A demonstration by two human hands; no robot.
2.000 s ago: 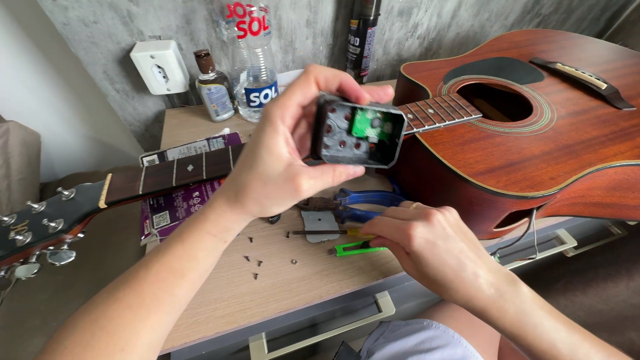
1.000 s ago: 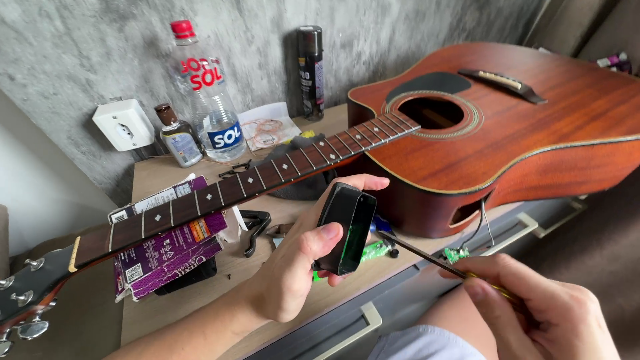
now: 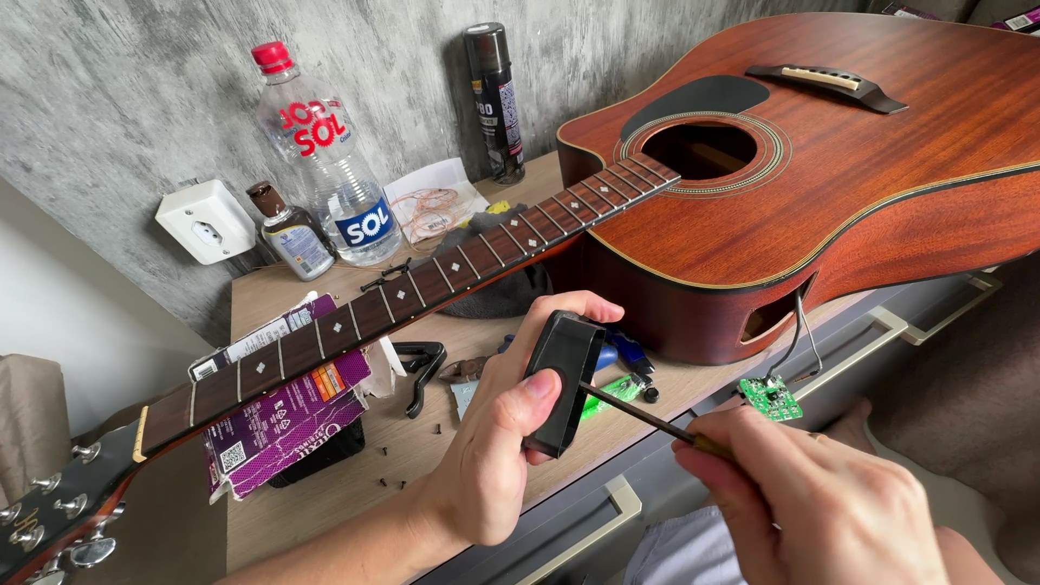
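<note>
My left hand [image 3: 504,439] grips a small black plastic housing [image 3: 561,382] between thumb and fingers, tilted with its open side toward the right. A screwdriver [image 3: 642,416] with a thin metal shaft is held in my right hand [image 3: 812,496], its tip at the housing's open side; whether it touches the inside is hidden. Behind both hands lies an acoustic guitar [image 3: 845,187] without strings. From the opening [image 3: 772,317] in its side, wires run down to a green circuit board [image 3: 770,396] near the desk's front edge, just above my right hand.
The guitar neck [image 3: 374,309] crosses the wooden desk [image 3: 341,520]. Under it are a torn purple box [image 3: 292,431], a black capo [image 3: 418,374] and small screws [image 3: 384,451]. Pliers [image 3: 463,370] and a green tool [image 3: 609,394] lie behind my left hand. Bottles [image 3: 361,219] and a spray can [image 3: 494,106] stand by the wall.
The housing has turned from facing the camera to facing right. My right hand has come up from the desk with the screwdriver. The view has shifted.
</note>
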